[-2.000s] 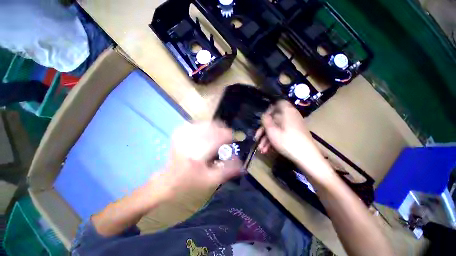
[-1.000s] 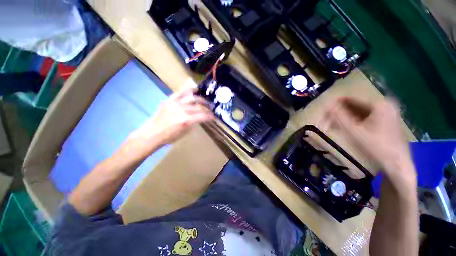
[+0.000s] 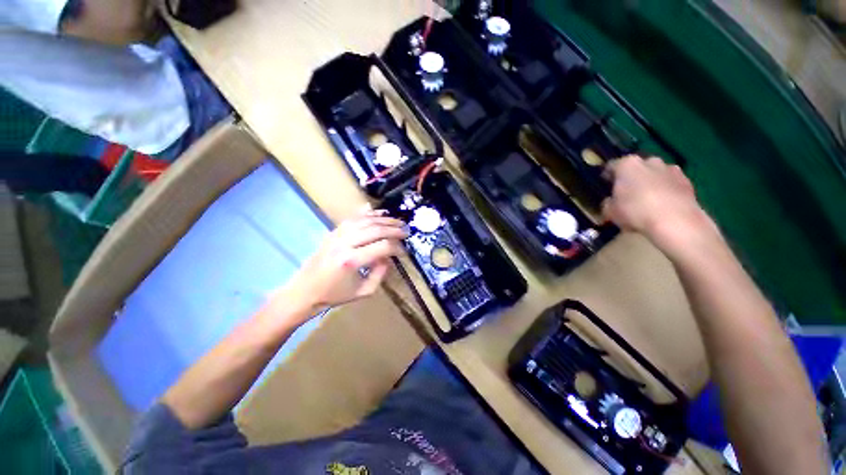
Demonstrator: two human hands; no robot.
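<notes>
Several black housings with slot handles and white gears lie on the cardboard-covered bench. My left hand [image 3: 357,258] has its fingertips on the left edge of a middle housing [image 3: 506,276], by its white gear [image 3: 427,220]. This housing lies open side up, with a grille and round hole. My right hand [image 3: 654,197] is curled over the lower end of the far right housing [image 3: 568,113] and hides its gear. Another housing [image 3: 547,357] lies at the front right, untouched.
A large brown carton [image 3: 83,255] with pale blue inside stands left of the bench. A green surface [image 3: 733,158] runs along the right side. A blue box [image 3: 821,357] is at the right, partly behind my forearm. Another person's light sleeve [image 3: 88,83] shows top left.
My right hand has moved from above the bench to the far right housing. My left hand stays at the middle housing's edge. The view has shifted, so the housings appear lower.
</notes>
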